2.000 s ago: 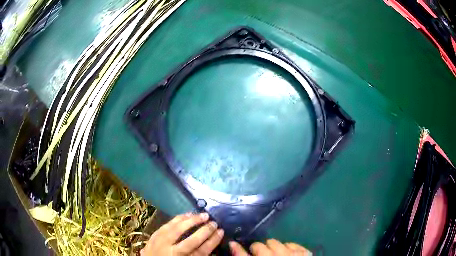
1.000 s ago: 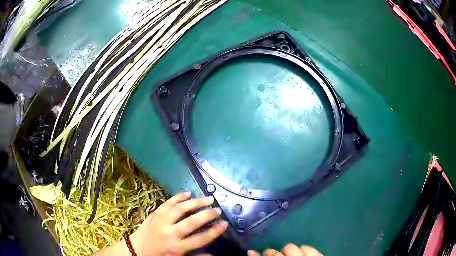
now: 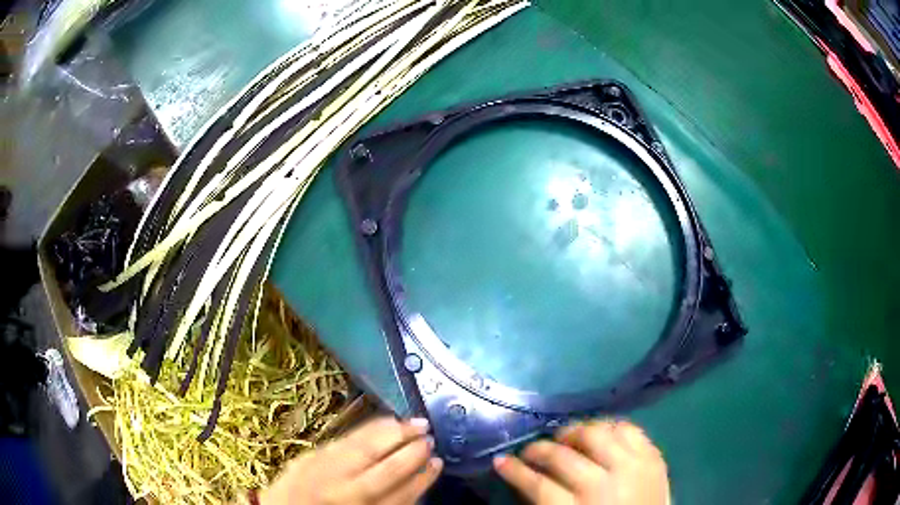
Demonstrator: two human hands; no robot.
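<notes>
A black plastic frame (image 3: 380, 187) with a large round opening lies tilted on the green mat. My left hand (image 3: 360, 462) is at the frame's lower left edge, fingertips against it, cut off by the bottom of the picture. My right hand (image 3: 590, 462) is at the frame's bottom edge, thumb and fingers bent at the near corner. The near corner lies between both hands. Whether a foam strip is under my fingertips cannot be told.
A bundle of black and pale yellow foam strips (image 3: 266, 178) hangs over the mat's left edge. A yellow liner pile (image 3: 247, 434) and a cardboard box (image 3: 61, 321) with black scraps are at left. Black frames (image 3: 861, 449) on pink sheet are at lower right.
The frame has turned clockwise and shifted right in view. My right hand has come further into the picture and onto the frame's bottom edge. My left hand stays near the lower left edge.
</notes>
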